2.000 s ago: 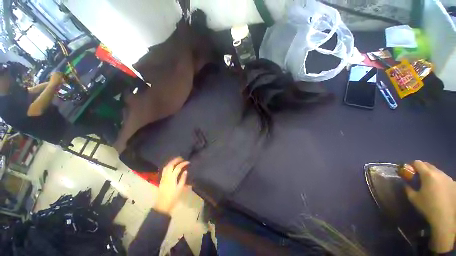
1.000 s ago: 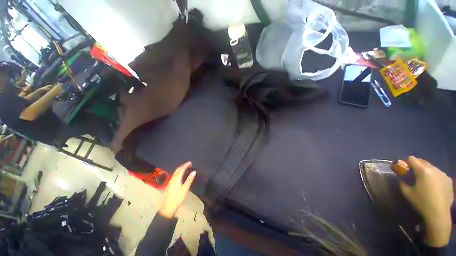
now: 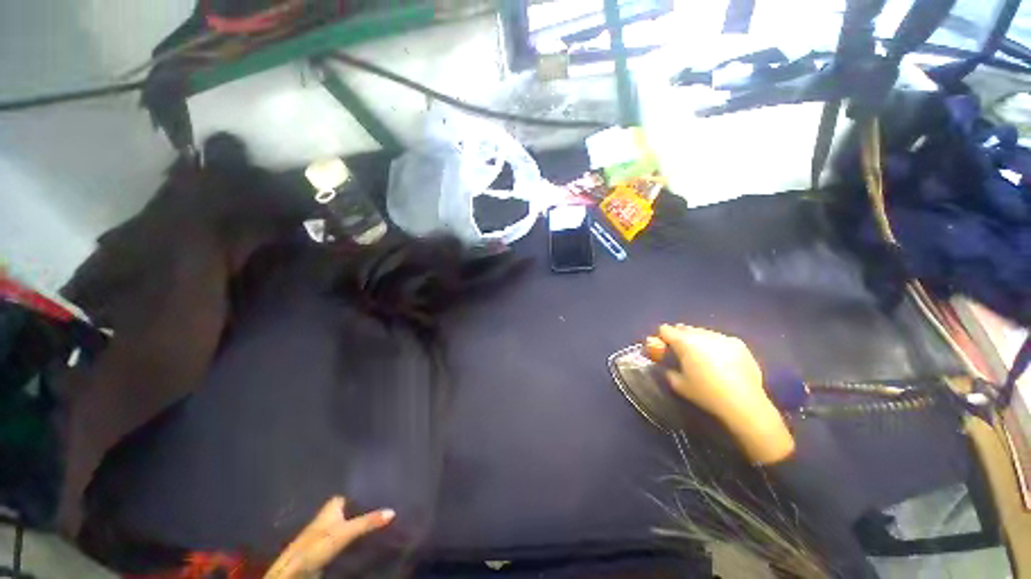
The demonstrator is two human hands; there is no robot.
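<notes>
My right hand (image 3: 724, 379) is closed on the steam iron (image 3: 647, 390), which stands on the dark table cover right of the middle. Its pointed silver plate edge faces left, and an orange-brown knob shows at my fingers. My left hand (image 3: 330, 536) is at the bottom edge, partly cut off, with thumb and fingers apart. It lies at the near edge of the black garment piece (image 3: 384, 390); whether it touches the cloth I cannot tell. The garment is bunched in folds at its far end.
Brown cloth (image 3: 153, 351) drapes at left. A bottle (image 3: 345, 204), plastic bag (image 3: 435, 187), smartphone (image 3: 571, 240), blue-white snips (image 3: 608, 240) and orange snack packet (image 3: 629, 210) lie along the far side. The ribbed hose (image 3: 876, 396) runs right from the iron. Dark blue cloth (image 3: 961, 204) is piled at far right.
The view has swung right, so the other worker and floor piles are gone and the hose shows. My right hand still holds the iron. My left hand sits lower in the picture.
</notes>
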